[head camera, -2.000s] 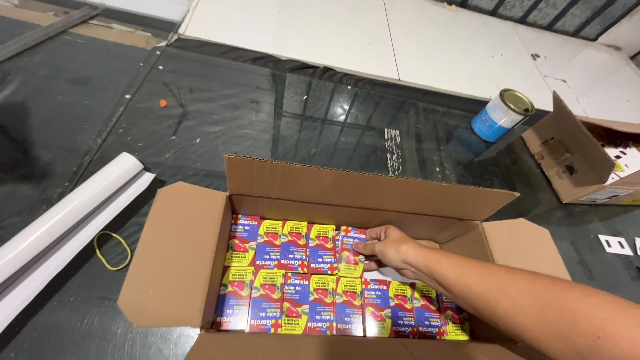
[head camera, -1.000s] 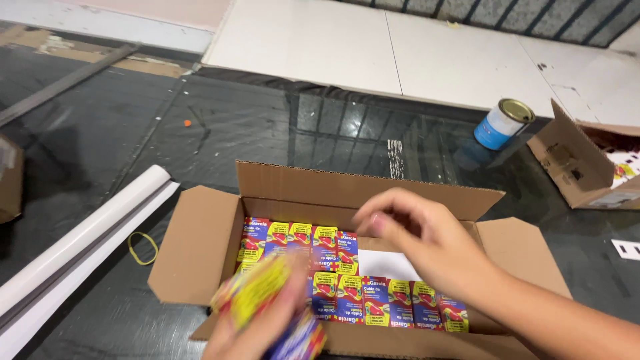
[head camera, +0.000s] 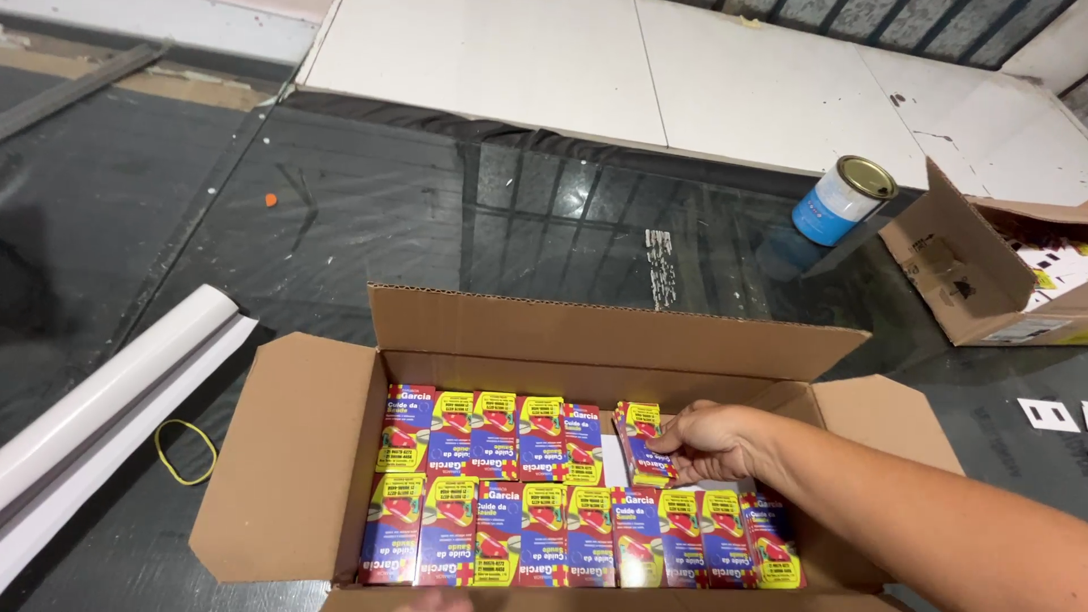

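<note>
An open cardboard box [head camera: 612,319] holds two rows of stacked printed cards [head camera: 544,531] in red, blue and yellow. My right hand [head camera: 710,446] grips one stack of these cards [head camera: 642,442] in the back row, a small gap to the right of the other stacks. White paper lies beneath, at the box's bottom. Of my left hand [head camera: 433,602], only a blurred bit shows at the bottom edge, by the box's near flap; what it holds or touches is hidden.
A roll of white sheet material [head camera: 127,391] and a yellow rubber band [head camera: 185,452] lie left of the box. At the right stand a blue and white can [head camera: 841,202] and another open carton [head camera: 969,246]. A white cut-out card [head camera: 1051,415] lies below that carton.
A second ago my left hand held cards over the box's left part; now it is mostly out of view. My right hand, then empty above the box, has taken hold of a card stack inside it.
</note>
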